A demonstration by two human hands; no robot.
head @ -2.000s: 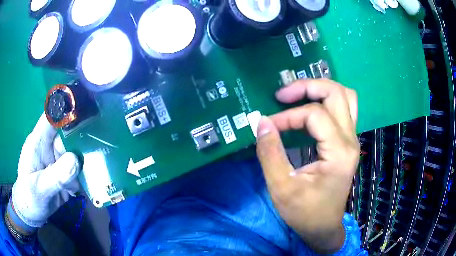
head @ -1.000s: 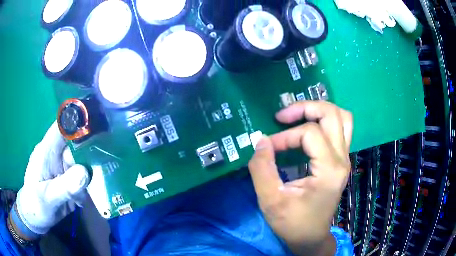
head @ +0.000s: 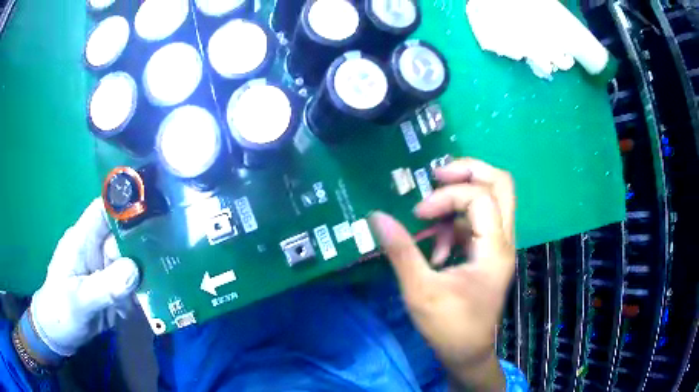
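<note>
A green capacitor board (head: 253, 260) with "BUS" prints and a white arrow lies tilted in front of me. Tall black capacitors (head: 261, 113) with pale tops fill its far part. A copper-orange toroidal inductor (head: 124, 194) sits at its left corner. My left hand (head: 80, 287), in a white knit glove, grips the board's left corner below the inductor. My bare right hand (head: 460, 260) is over the board's right part, thumb and forefinger apart. A plain white label or block (head: 364, 236) lies on the board beside the thumb tip. The other fingers partly hide the right edge.
The board is over a bright green mat (head: 536, 153). A crumpled white heap (head: 529, 34), perhaps cloth, lies at the top right with a pale rounded end. Metal racks (head: 598, 306) holding boards stand on the right. My blue sleeves and clothing are below.
The board shows lower in view, with more capacitors visible. My right thumb and forefinger have parted from the white label or block, which stays on the board. The white heap shows more fully.
</note>
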